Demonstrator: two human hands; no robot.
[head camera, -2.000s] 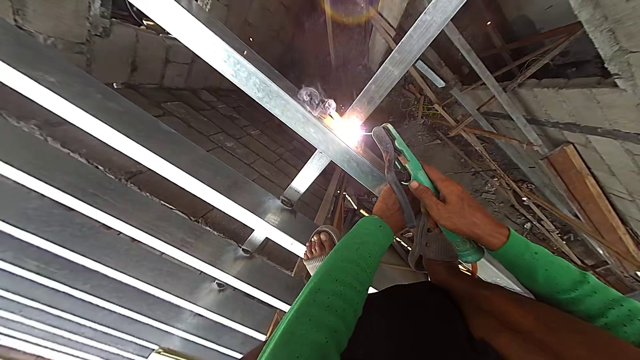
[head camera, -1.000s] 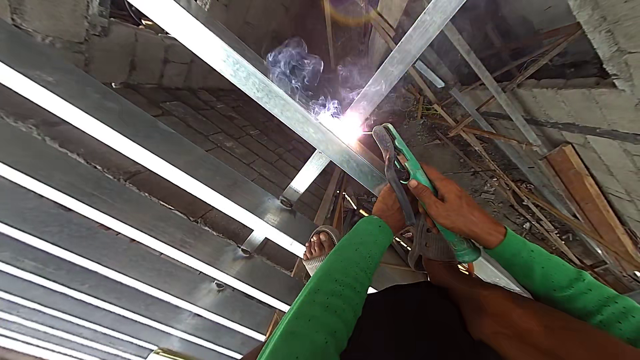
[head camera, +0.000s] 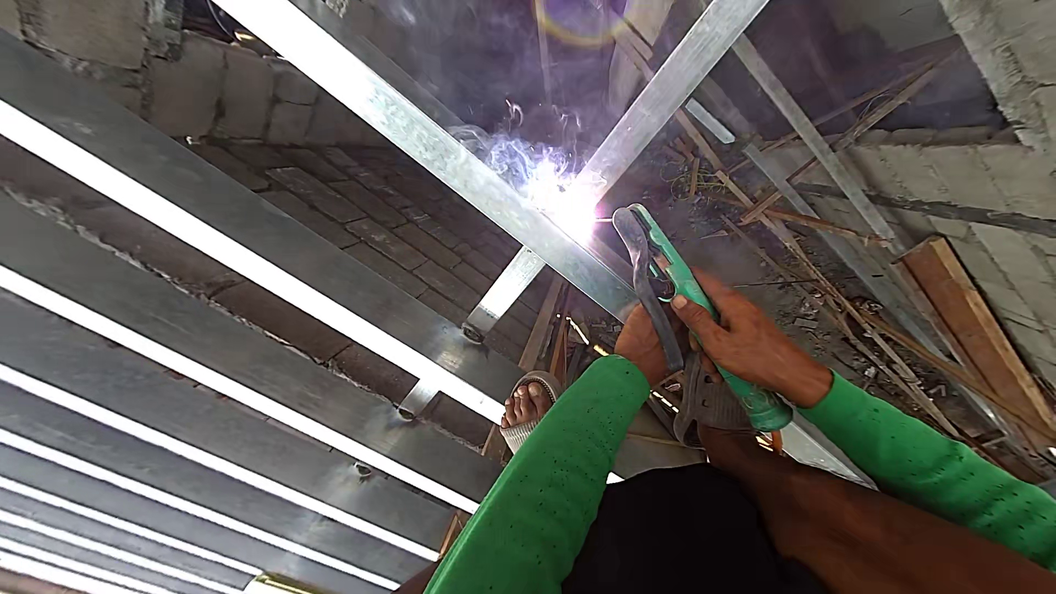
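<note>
My right hand (head camera: 747, 334) is closed around a green welding electrode holder (head camera: 681, 276) with a dark lever. The thin electrode (head camera: 605, 220) points left from its jaw, and a bright arc (head camera: 569, 202) glows at its end. The glare lies where a crosswise metal bar (head camera: 676, 91) meets the side of a long galvanized steel beam (head camera: 445, 157). My left hand (head camera: 648, 342) is at the beam's lower end, just left of the holder's lever and partly behind it; its fingers are hidden, so its hold is unclear. Smoke rises above the arc.
Parallel steel beams (head camera: 247, 280) fill the left side, joined by short crosspieces (head camera: 505, 289). My sandaled foot (head camera: 528, 404) rests near them, the other beneath my hands. Far below are a block wall (head camera: 264, 99), wooden boards (head camera: 982, 322), loose sticks and metal lengths.
The arc stays lit at the same joint. Its smoke has changed shape and spread. The electrode holder and both hands have hardly moved.
</note>
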